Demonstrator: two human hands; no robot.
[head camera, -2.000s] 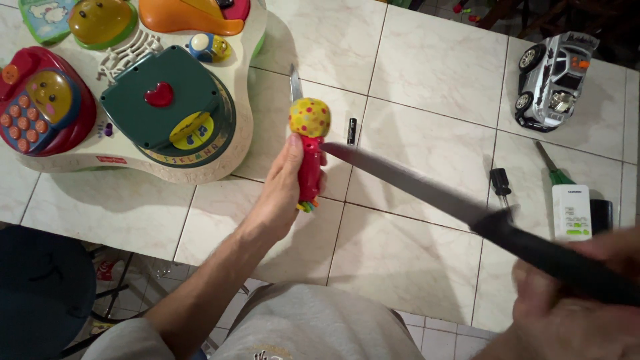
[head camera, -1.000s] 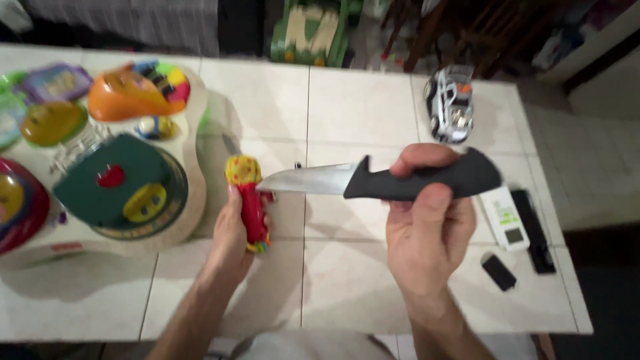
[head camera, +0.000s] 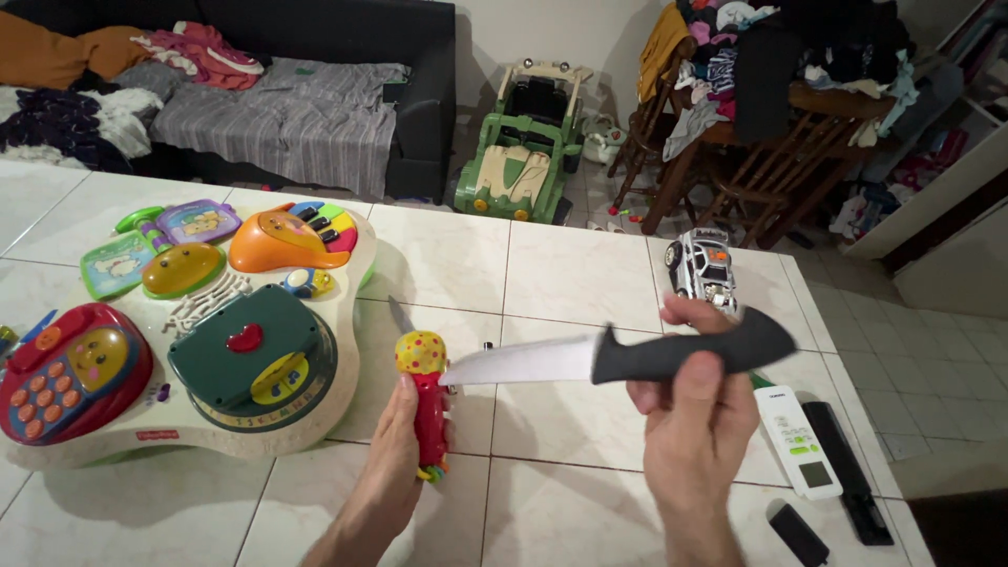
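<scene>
My left hand (head camera: 398, 441) holds a red plastic toy piece (head camera: 430, 417) with a yellow, red-dotted round top (head camera: 420, 352) and coloured bits at its lower end. A pointed metal blade (head camera: 400, 315) shows just beyond the yellow top; what it belongs to is hidden. In my right hand (head camera: 701, 409) is a kitchen knife with a black handle (head camera: 693, 346). Its blade (head camera: 528, 360) points left, the tip at the right side of the red piece, just under the yellow top. Whether the tip touches it I cannot tell. A small dark cylinder (head camera: 488, 346) lies beyond the blade.
A toy activity table (head camera: 346, 394) stands on the tiled table at left. A silver toy truck (head camera: 702, 268) is at the back right. A white remote control (head camera: 797, 441), a long black object (head camera: 846, 472) and a small black piece (head camera: 798, 535) lie near the right edge.
The view has tilted up. My right hand has brought the knife from the lower right to a nearly level pose with a changed grip. My left hand still holds the red piece.
</scene>
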